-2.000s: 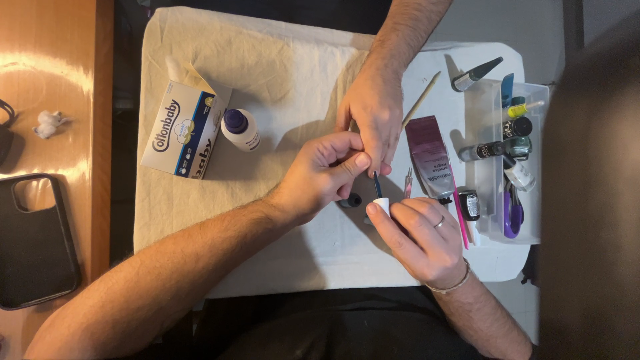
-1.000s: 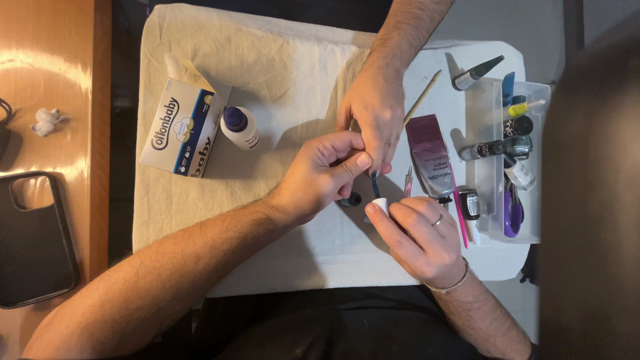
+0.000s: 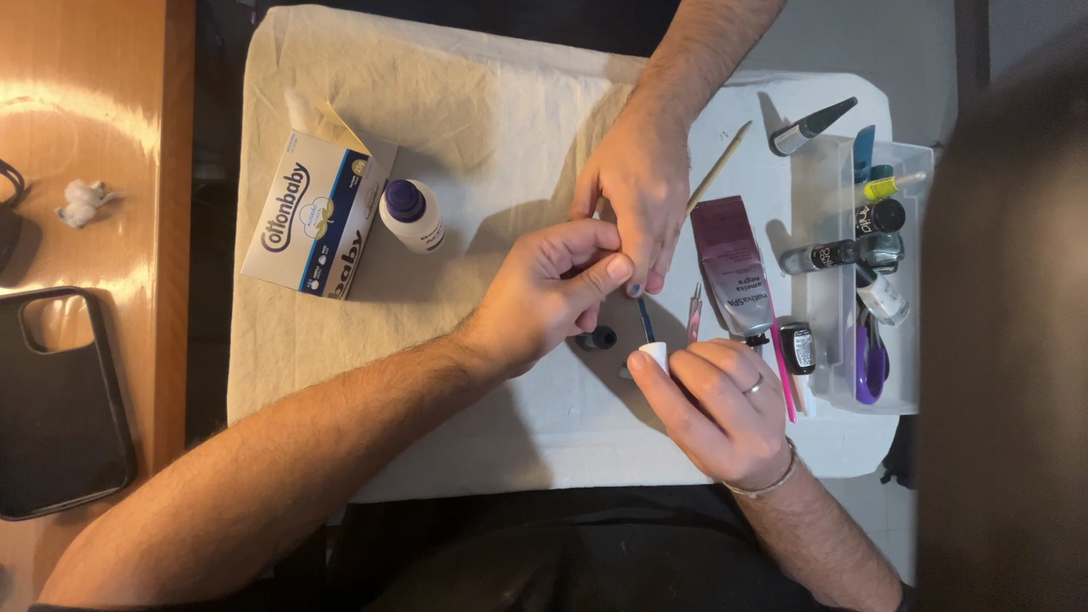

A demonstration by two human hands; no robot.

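Note:
My left hand has thumb and fingers closed on a finger of another person's hand, which reaches in from the top. That fingertip bears a small spot of blue nail polish. Between the fingers of my right hand is the white cap of a nail polish brush; its dark blue tip points at the nail, close to it. A small dark bottle stands just below my left hand, partly hidden. A pink-handled tool and a purple and silver cream tube lie beside my right hand.
On the white cloth are a cotton box, a white bottle with a blue cap, a wooden stick, a dark-capped polish bottle and a black bottle. A clear plastic tray holds polishes and purple-handled scissors.
The brush tip has shifted slightly relative to the nail. My left hand and the other person's hand hold nearly the same place.

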